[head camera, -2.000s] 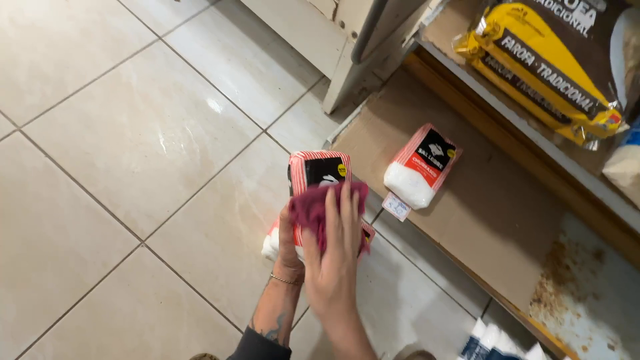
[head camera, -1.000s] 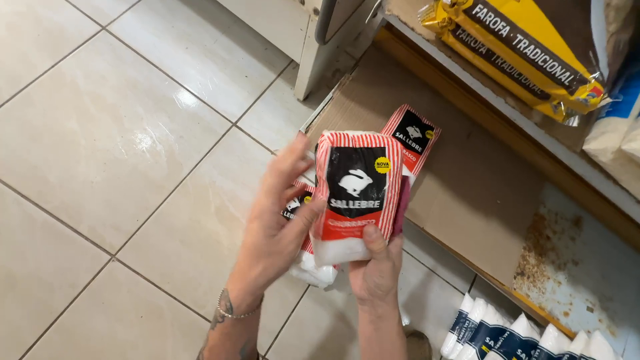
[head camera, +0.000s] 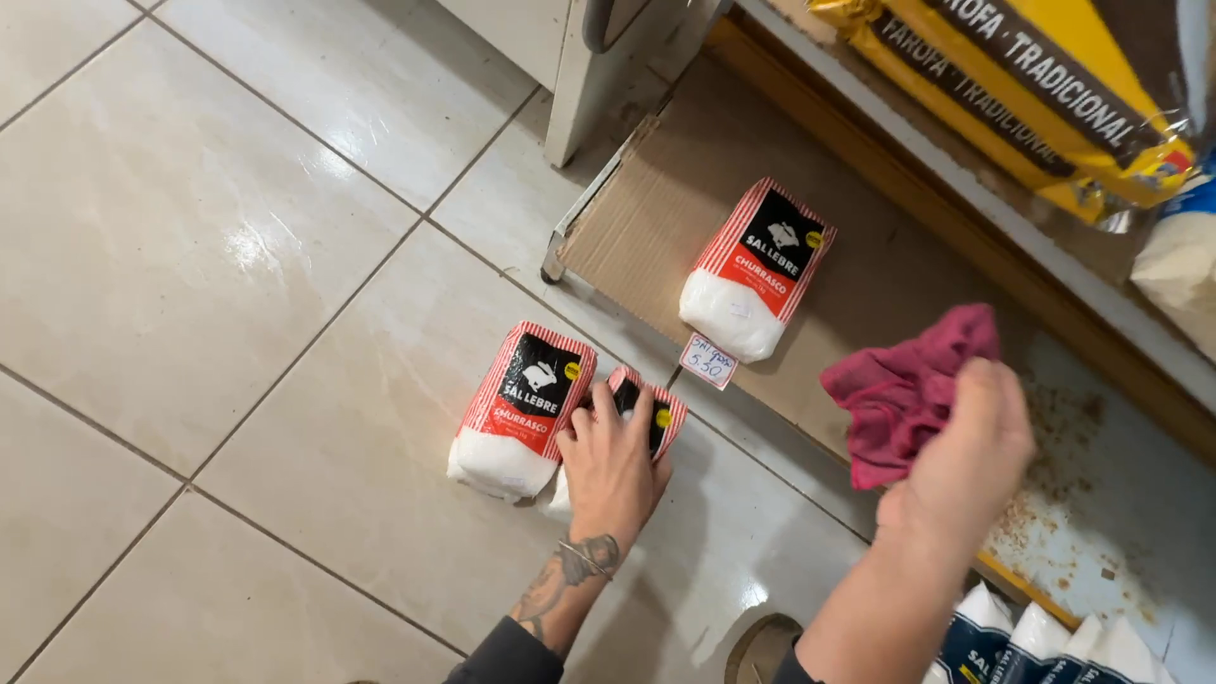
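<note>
My left hand (head camera: 613, 465) rests with spread fingers on a striped salt packet (head camera: 673, 418) on the tiled floor; whether it grips the packet I cannot tell. Against that packet's left side lies a second salt packet (head camera: 522, 408), its black and red front facing up. Over the low shelf, my right hand (head camera: 959, 446) holds a crumpled magenta cloth (head camera: 902, 389). A third salt packet (head camera: 760, 271) lies on the shelf's cardboard lining, with a handwritten price tag (head camera: 709, 361) at the shelf edge just below it.
Yellow and brown farofa bags (head camera: 1026, 95) lie on the upper shelf (head camera: 912, 123). The low shelf (head camera: 646, 228) has rusty stains at its right part. White and blue salt packets (head camera: 1026, 646) stand at the lower right. A shoe (head camera: 760, 646) is at the bottom edge, and a white cabinet leg (head camera: 570, 104) at the top.
The salt packet held up in both hands a second ago is out of them. My left hand is down at the floor packets, and my right hand has moved right with the cloth.
</note>
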